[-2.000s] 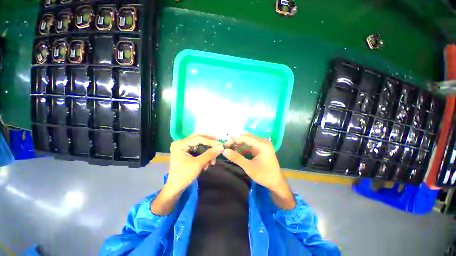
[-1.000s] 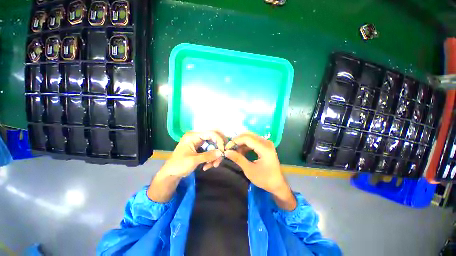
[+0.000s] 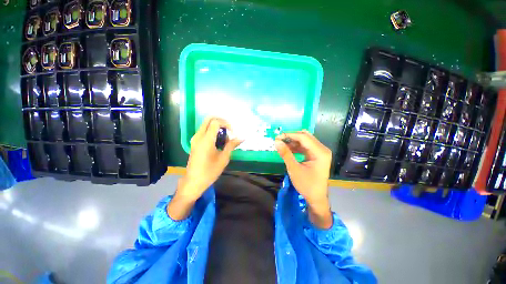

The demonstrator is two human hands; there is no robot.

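Observation:
My left hand (image 3: 206, 152) is over the near left part of the green tray (image 3: 251, 54), its fingers closed around a small dark shiny unit (image 3: 222, 138). My right hand (image 3: 308, 161) is over the tray's near right part. Its thumb and forefinger pinch a small dark piece (image 3: 285, 139), mostly hidden by the fingers. Small white pieces (image 3: 261, 132) lie in the tray between the hands, partly lost in glare. The hands are apart.
A black blister tray (image 3: 83, 122) at left holds gold-rimmed units in its far rows. Another black blister tray (image 3: 413, 125) stands at right, beside a red-edged tray (image 3: 490, 150). One loose unit (image 3: 400, 20) lies on the mat at the far right.
My hands, together over the tray's near edge before, are now apart and further over the tray. The left hand still holds the dark unit. The view has shifted slightly.

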